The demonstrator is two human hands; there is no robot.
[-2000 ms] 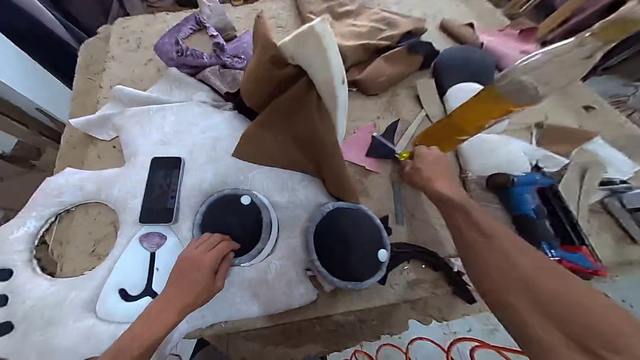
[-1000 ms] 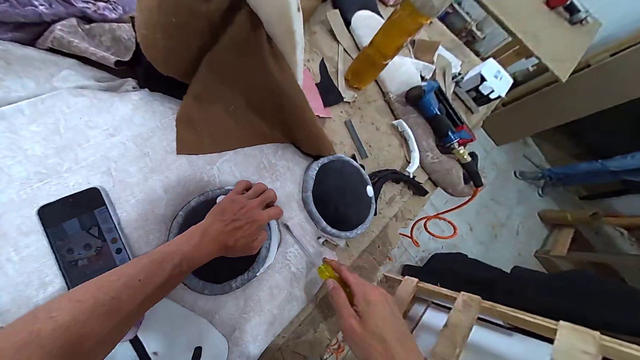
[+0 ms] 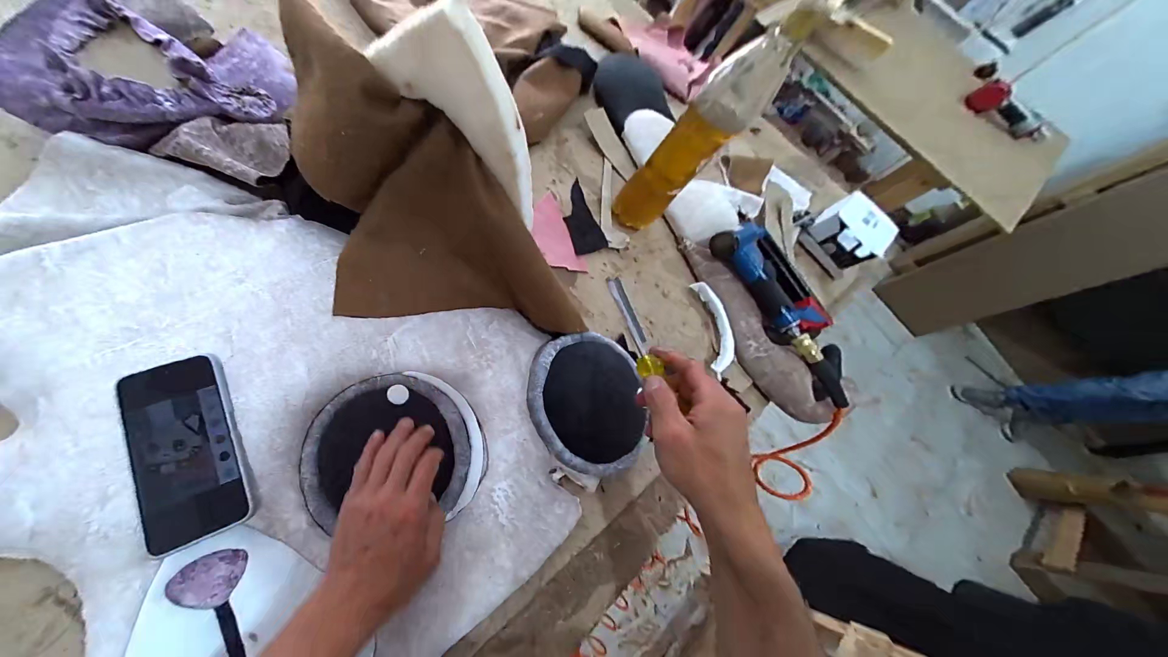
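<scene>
My left hand (image 3: pixel 392 516) rests with spread fingers on a round black pad with a grey rim (image 3: pixel 365 429), set in a pale plush hide-like fabric (image 3: pixel 182 301). A white crescent shows along the pad's right side, and a white dot lies near its top. Held in my right hand (image 3: pixel 693 420) is a flat-bladed tool with a yellow handle (image 3: pixel 650 366), its metal blade pointing up and away. Just left of that hand lies a second black pad with a grey rim (image 3: pixel 593 401). A smartphone (image 3: pixel 182 456) lies on the fabric left of my left hand.
Brown fabric (image 3: pixel 429 228) is heaped beyond the pads. A bottle of amber liquid (image 3: pixel 675 164) stands on the workbench (image 3: pixel 584 301). A blue pneumatic tool (image 3: pixel 762 269) with an orange hose (image 3: pixel 783 493) lies to the right. Part of a person's leg (image 3: pixel 1086 401) shows at the far right.
My right hand has raised the yellow-handled tool from beside the first pad to beyond the second pad. My left hand has shifted down on the first pad, uncovering its white dot.
</scene>
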